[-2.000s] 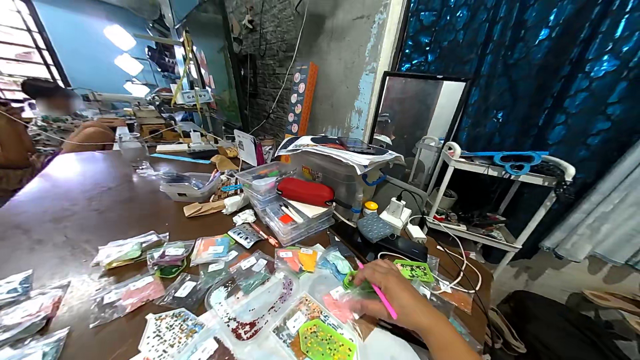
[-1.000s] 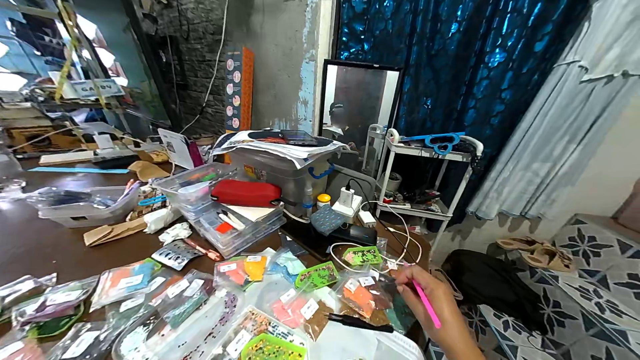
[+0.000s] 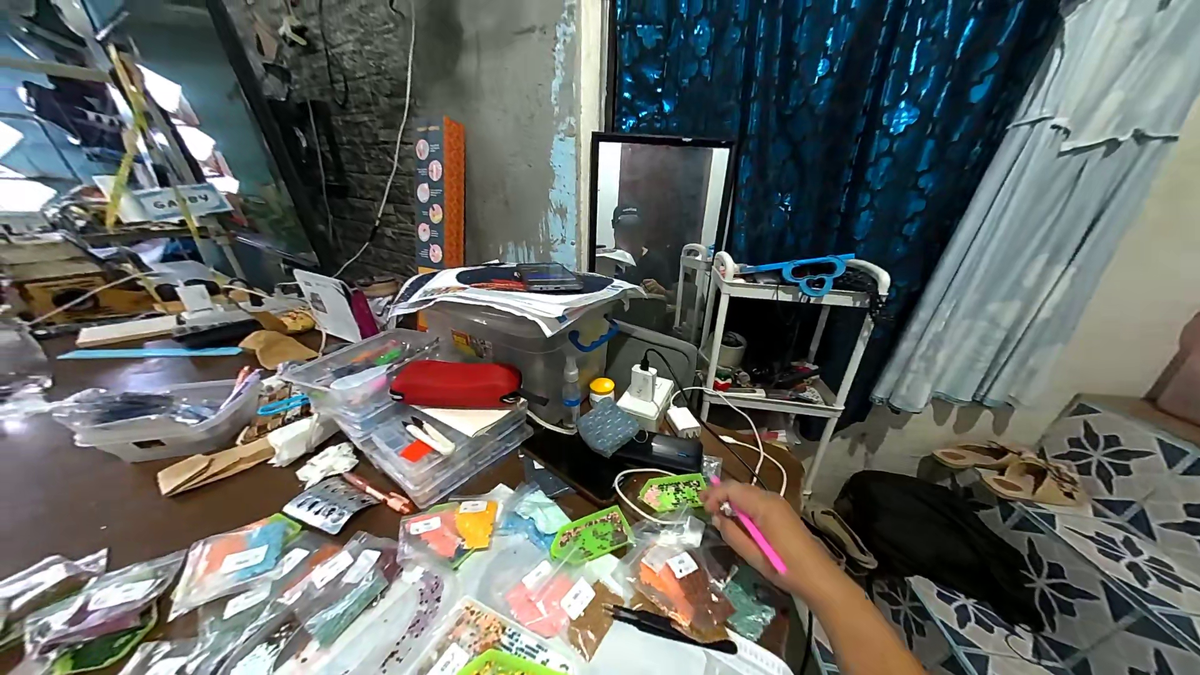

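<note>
My right hand (image 3: 755, 530) holds a pink pen-like tool (image 3: 761, 539) at the right side of the table. Its fingertips are beside a small green tray (image 3: 673, 492) with dark beads on it. Another green tray (image 3: 591, 534) lies to the left, and part of a third (image 3: 506, 664) shows at the bottom edge. Plastic bags with orange contents (image 3: 670, 577) and pink contents (image 3: 539, 600) lie in front, near black tweezers (image 3: 670, 626). A clear tray (image 3: 483, 637) holds multicoloured beads. My left hand is not in view.
Stacked clear plastic cases (image 3: 436, 459) carry a red pouch (image 3: 457, 383). Behind them is a large lidded bin (image 3: 516, 352). A power adapter (image 3: 645, 398) with white cables is behind the green trays. More labelled bags (image 3: 234, 558) lie left. A white cart (image 3: 797, 291) stands beyond the table.
The view has swung to the right. My right hand, with the pink tool, has moved away from the middle of the bags to the small green tray near the cables. The black tweezers now show uncovered.
</note>
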